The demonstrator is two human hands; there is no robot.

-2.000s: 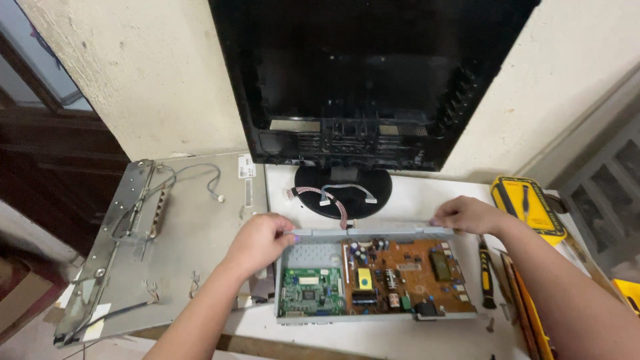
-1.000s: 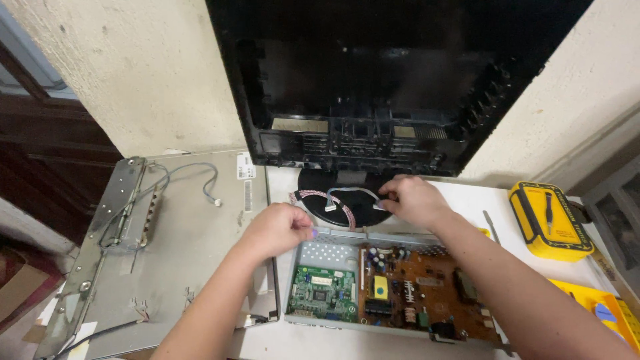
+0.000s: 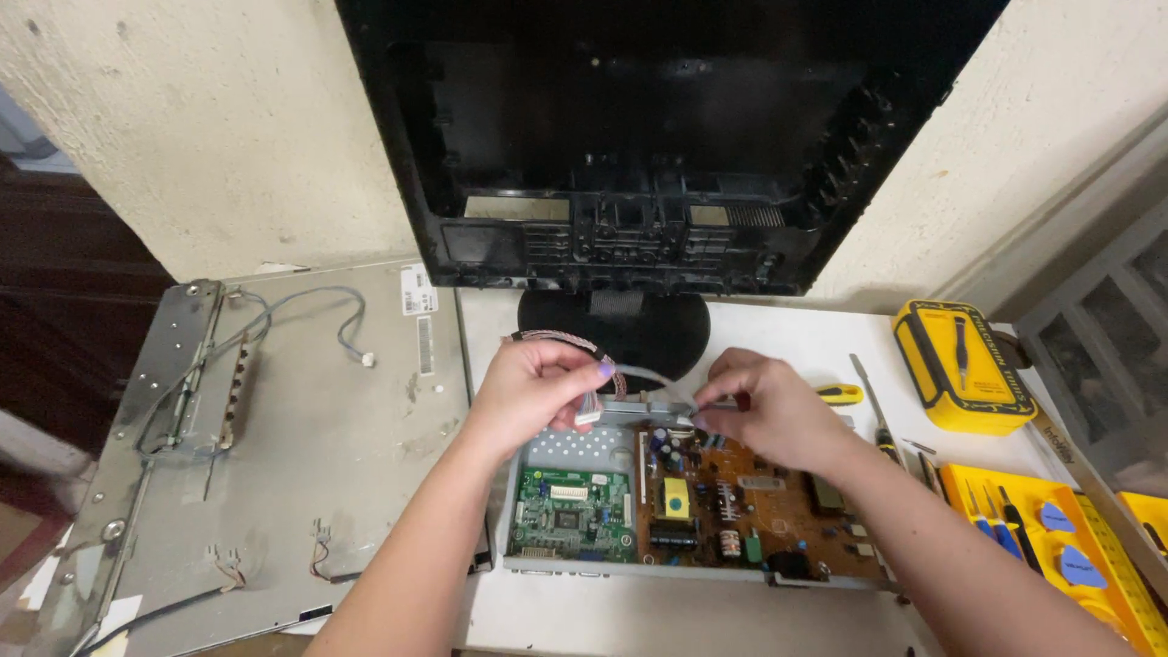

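Note:
A grey flat cable (image 3: pixel 650 374) spans my two hands above the back edge of a metal chassis (image 3: pixel 730 573). My left hand (image 3: pixel 547 388) grips it near a white connector (image 3: pixel 589 415), and my right hand (image 3: pixel 753 406) pinches its other end, which the fingers partly hide. Inside the chassis lie a green circuit board (image 3: pixel 570 516) on the left and a brown power board (image 3: pixel 762 511) on the right. Behind my left hand, a striped red and white cable (image 3: pixel 566 338) loops over the round black monitor stand base (image 3: pixel 675 333).
An LCD panel (image 3: pixel 365 484) with loose wires lies at left. The black monitor back housing (image 3: pixel 611 137) stands behind. To the right are a yellow precision tool case (image 3: pixel 965 365), a metal pry tool (image 3: pixel 867 392) and a yellow tray (image 3: pixel 1045 511) with screwdrivers and blue picks.
My hands have left the chassis edge and taken hold of the grey cable, which lay on the stand base earlier. It is now lifted between them.

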